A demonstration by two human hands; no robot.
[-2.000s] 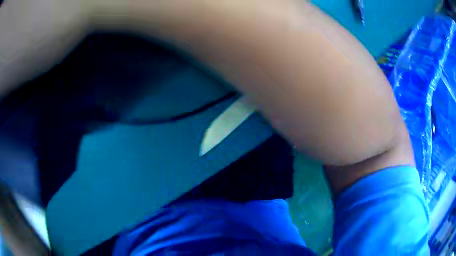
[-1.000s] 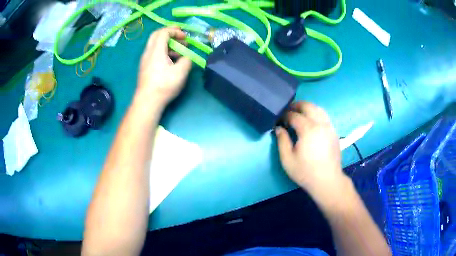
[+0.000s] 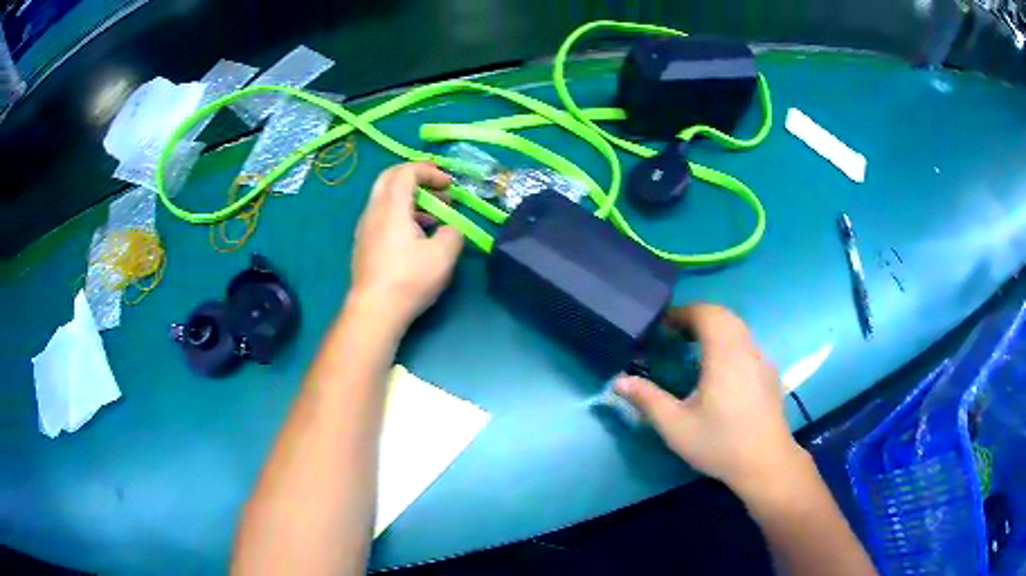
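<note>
The black faceted main unit (image 3: 585, 276) lies tilted on the bench in the centre. My left hand (image 3: 399, 248) holds the bright green flat cable (image 3: 456, 217) just beside the unit's upper-left end, with fingers and thumb around it. My right hand (image 3: 726, 388) is at the unit's lower-right end, thumb and fingers apart around that end; whether they touch it is unclear. A black round end piece (image 3: 658, 180) lies behind the unit. A clear wrapped bundle (image 3: 540, 186) lies against the unit's back edge.
A second black unit (image 3: 689, 84) stands at the back. Joined black round parts (image 3: 242, 321), bubble wrap (image 3: 287, 135), yellow bands (image 3: 135, 257) and white foam (image 3: 73, 371) lie left. Paper (image 3: 428, 433) is near the front. A white strip (image 3: 827, 146), pen (image 3: 857, 276) and blue crate (image 3: 917, 473) are right.
The view has shifted, showing the bench lower and the whole second unit at the back. My right thumb and fingers have spread wider. My left hand still holds the cable.
</note>
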